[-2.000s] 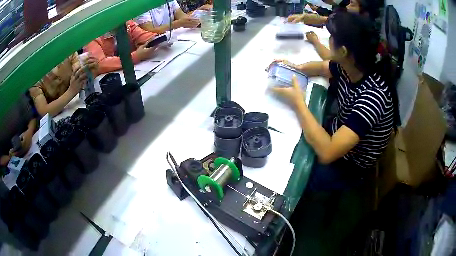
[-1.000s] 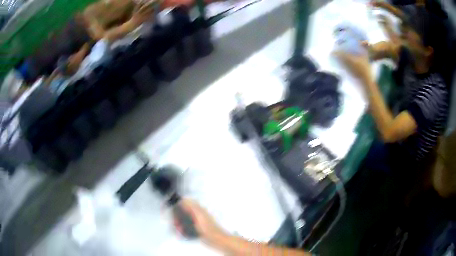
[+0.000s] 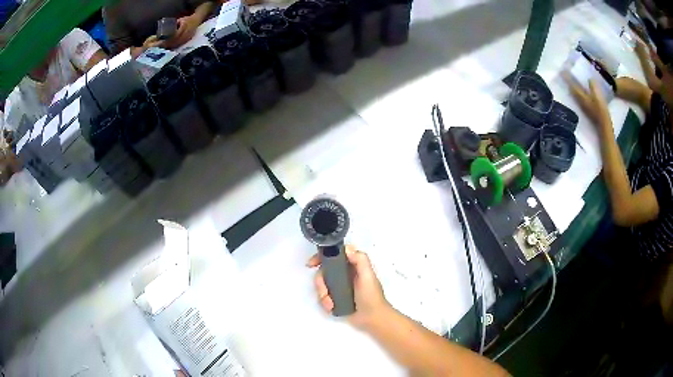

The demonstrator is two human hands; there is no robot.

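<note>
My right hand is closed around the straight grey handle of a handheld mini fan. The fan's round ringed head, dark at its centre, points up and away from me above the white table. A retail box with small printed text lies at a slant at the lower left, its white flaps open at the far end. Only a tiny skin-coloured patch, perhaps my left hand, shows at the bottom edge by the box; its grip is hidden.
Dark cup-like housings stand in a long row at the back, with stacked cartons at their left end. A black device with a green spool stands right, near more housings. Black strips lie mid-table. Other people sit along both sides.
The view has swung left and down. My right hand with the fan came in one second ago, blurred, and now shows clearly nearer the middle. The open box now shows clearly at lower left.
</note>
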